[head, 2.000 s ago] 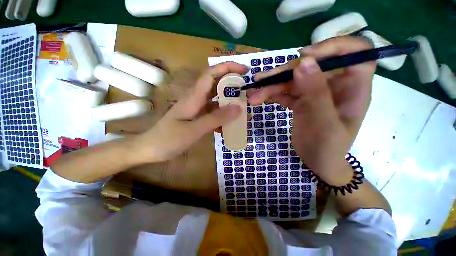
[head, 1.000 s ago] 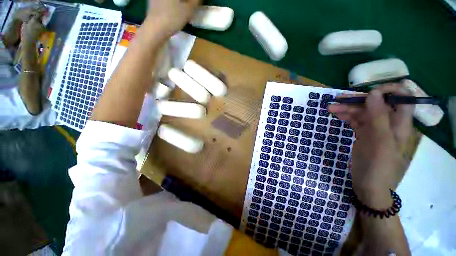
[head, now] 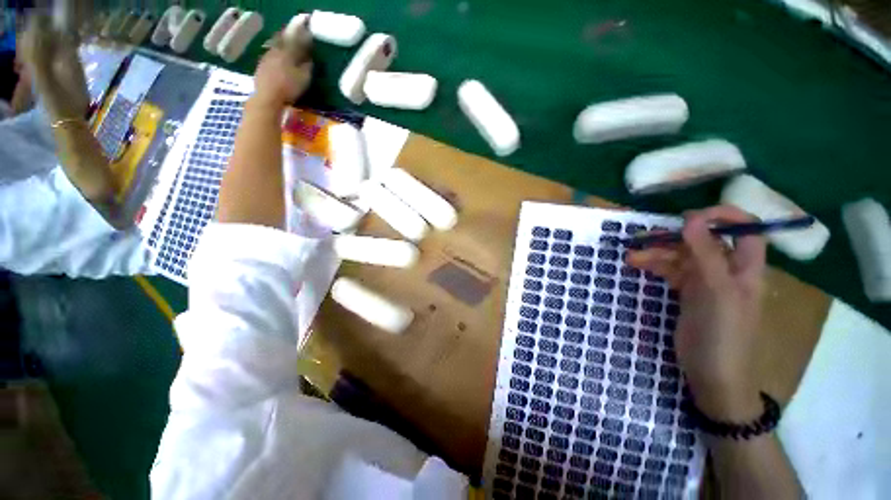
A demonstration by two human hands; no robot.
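My left hand (head: 283, 66) reaches far out at the upper left, its fingers at a white plastic housing (head: 297, 29); the hand is blurred and I cannot tell whether it grips it. My right hand (head: 718, 283) holds slim black tweezers (head: 752, 227) like a pen. Their tip is over the top rows of the label sheet (head: 586, 342), a white page with a grid of small dark labels and some bare white spots near its top. The sheet lies on a brown cardboard board (head: 440, 352).
Several loose housings (head: 391, 210) lie on the board's left part and more (head: 488, 117) on the green bench (head: 547, 59). Another label sheet (head: 200, 176) lies at left beside another person's arm (head: 83, 161). A blank white sheet (head: 845, 391) is at right.
My left hand has gone from holding a housing over the sheet to the far upper left. The right hand has moved off that housing to the sheet's top. The view has shifted left.
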